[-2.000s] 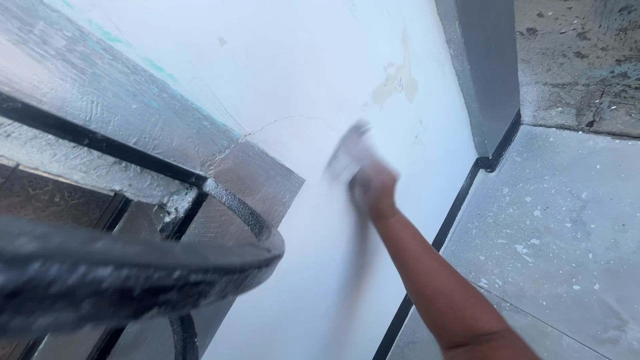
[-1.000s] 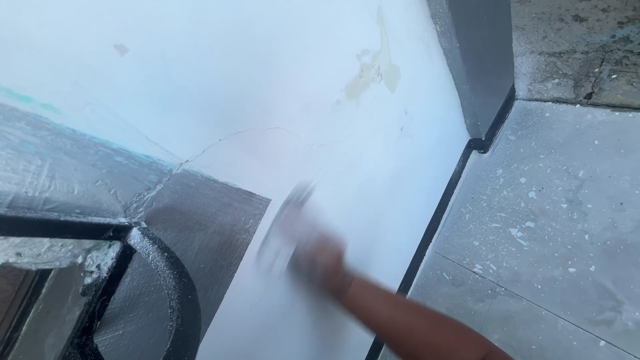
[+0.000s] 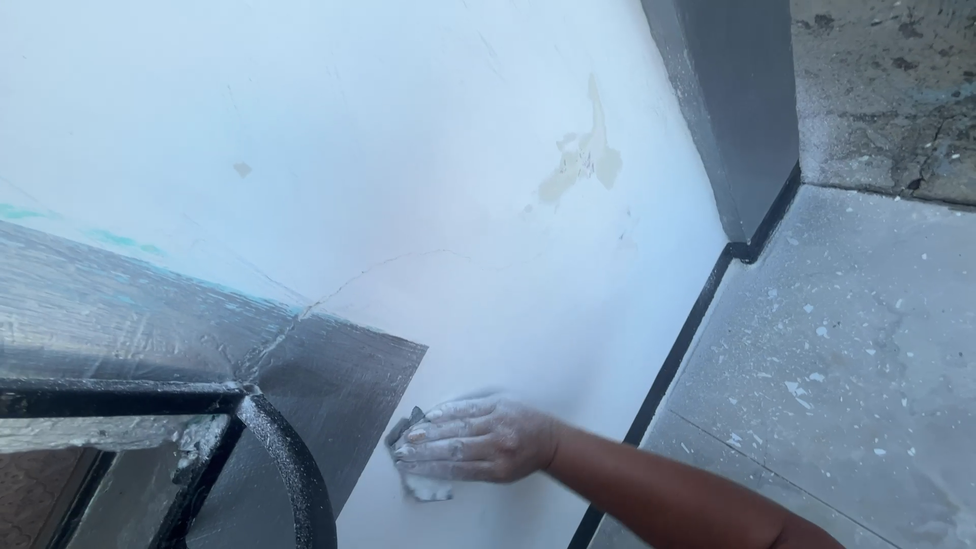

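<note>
My right hand, coated in white dust, lies with its fingers together over a crumpled piece of sandpaper, pressing it flat to the white wall near the bottom of the view. The fingertips are close to the edge of a grey painted band. A thin crack runs from that band up into the white paint. Higher on the wall is a beige patch of bare plaster, with a smaller patch to its left. My left hand is out of view.
A black metal railing curves through the lower left. A black skirting strip borders the wall at right, beside a grey floor speckled with white flakes and dust. A dark grey painted wall section stands at the upper right.
My right hand was blurred by motion in both earlier frames; it is now lower on the wall, nearer the grey band's edge. The view has shifted, with less railing in it.
</note>
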